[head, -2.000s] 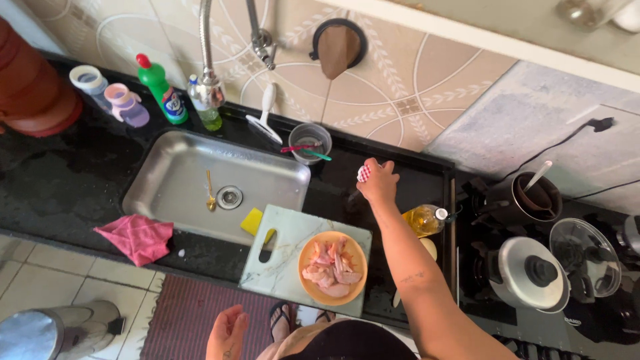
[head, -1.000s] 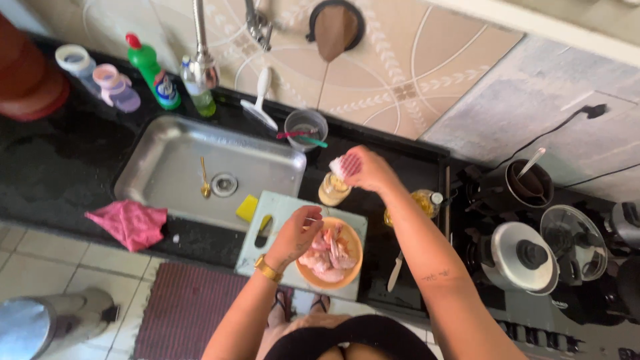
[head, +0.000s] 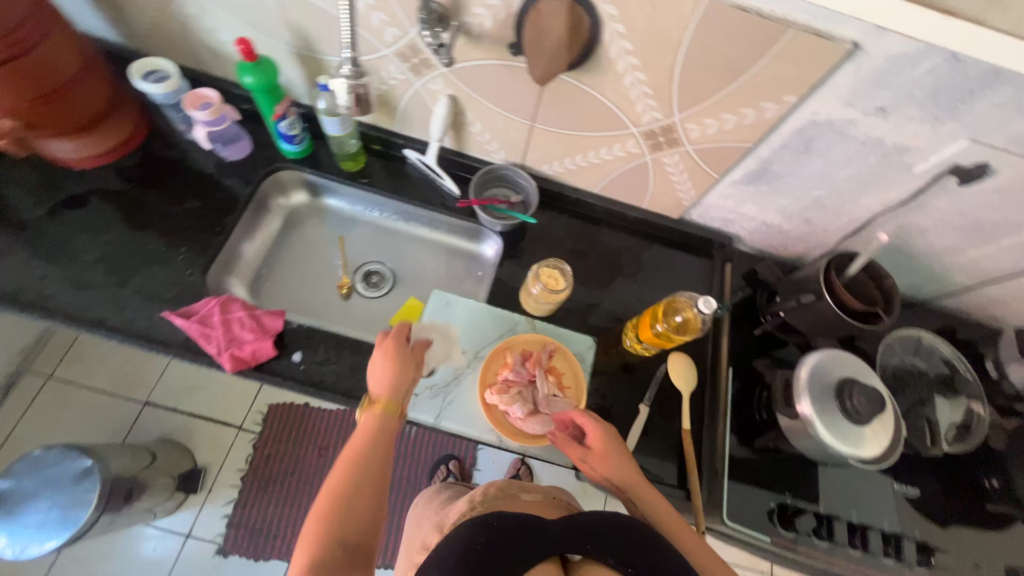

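My left hand (head: 394, 364) holds a whitish, motion-blurred thing (head: 438, 350), perhaps a jar lid, over the left part of a marbled cutting board (head: 448, 400). Raw chicken pieces (head: 524, 388) lie in an orange plate or shallow bowl (head: 490, 408) on that board. The fingertips of my right hand (head: 588, 444) are at the lower right rim, against a chicken piece; whether they grip it cannot be told. An uncovered glass jar (head: 546, 288) of pale, yellowish contents stands just behind the board.
Left are a steel sink (head: 304, 240) with a gold spoon (head: 344, 268), a pink cloth (head: 232, 330) and a yellow sponge (head: 408, 310). Right lie an oil bottle (head: 664, 324), a knife (head: 646, 408) and a wooden spoon (head: 685, 400), beside a stove (head: 768, 488) with pots.
My right hand has moved from the jar's top to the chicken. My left hand has moved left from above the chicken and now holds the whitish thing. The jar's top is uncovered.
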